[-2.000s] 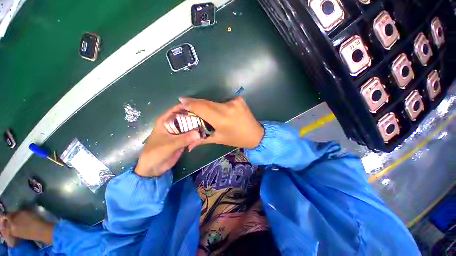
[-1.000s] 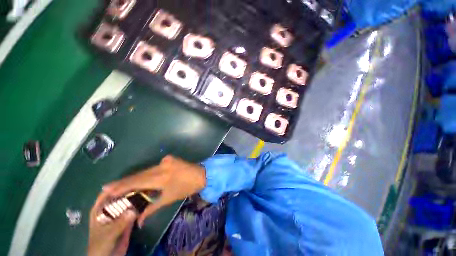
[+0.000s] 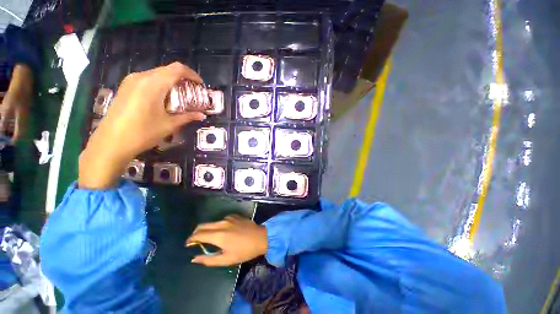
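Note:
My left hand [image 3: 138, 116] is over the black tray [image 3: 228, 160] and grips a ridged stack of rose-gold watch cases [image 3: 186, 98] between thumb and fingers. One rose-gold case [image 3: 215, 102] shows just right of the stack; I cannot tell if they touch. Rose-gold cases with dark round centres [image 3: 253, 143] lie in the tray's square pockets. My hand hides part of the tray's left side. My right hand [image 3: 230, 242] is below the tray's front edge, fingers curled around a slim yellowish and pale-blue tool [image 3: 207, 248], mostly hidden.
The dark green bench [image 3: 190, 214] lies below the tray. A white edge strip [image 3: 60, 153] runs along the left, with a white paper or tag [image 3: 72, 56] at its top. Another person's arm [image 3: 18, 92] is at far left. Grey floor [image 3: 423, 122] with yellow lines is at right.
The view has turned to the tray. My left hand has moved up over it with the stack. My right hand has come away from the stack and is now apart, lower down.

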